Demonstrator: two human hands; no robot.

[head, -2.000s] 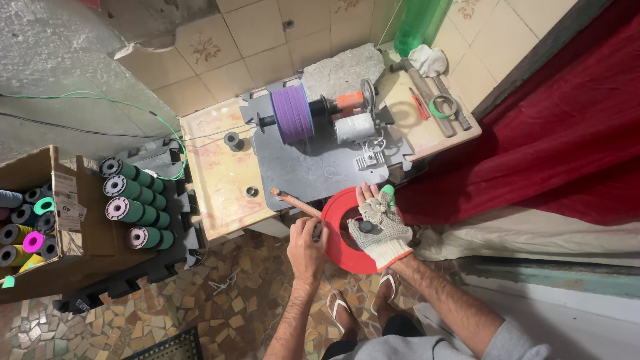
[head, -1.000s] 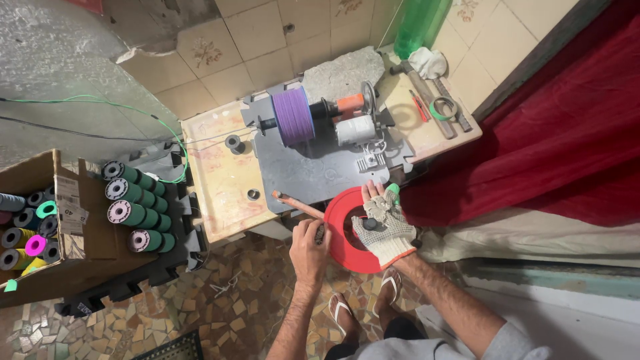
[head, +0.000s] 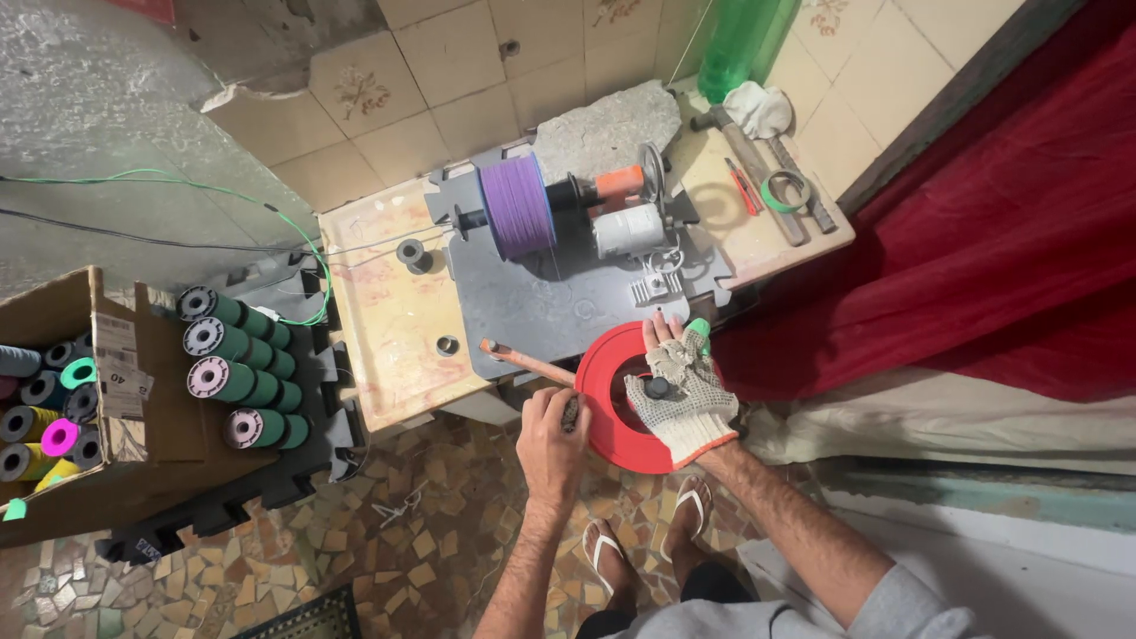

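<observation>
My bare left hand [head: 552, 439] is closed around a small dark object [head: 570, 414] at the left rim of a large red disc [head: 599, 430]. My right hand [head: 683, 386], in a worn knitted glove with a green fingertip, lies over the disc's right side, fingers apart; a black knob [head: 657, 388] shows by its palm. An orange bar [head: 525, 361] reaches from the disc to the table's front edge. Beyond, a large spool of purple line [head: 517, 207] sits on a black shaft beside a grey electric motor [head: 628, 231]. Whether the right hand grips the disc is unclear.
Hammer [head: 754, 169], green tape roll [head: 784, 191] and red cutter [head: 742, 188] lie at the table's right. A small dark spool [head: 413, 256] and metal ring [head: 446, 345] are at left. Green spools [head: 222, 382] stand beside a cardboard box [head: 169, 417] of spools. A stone slab [head: 608, 129] lies behind.
</observation>
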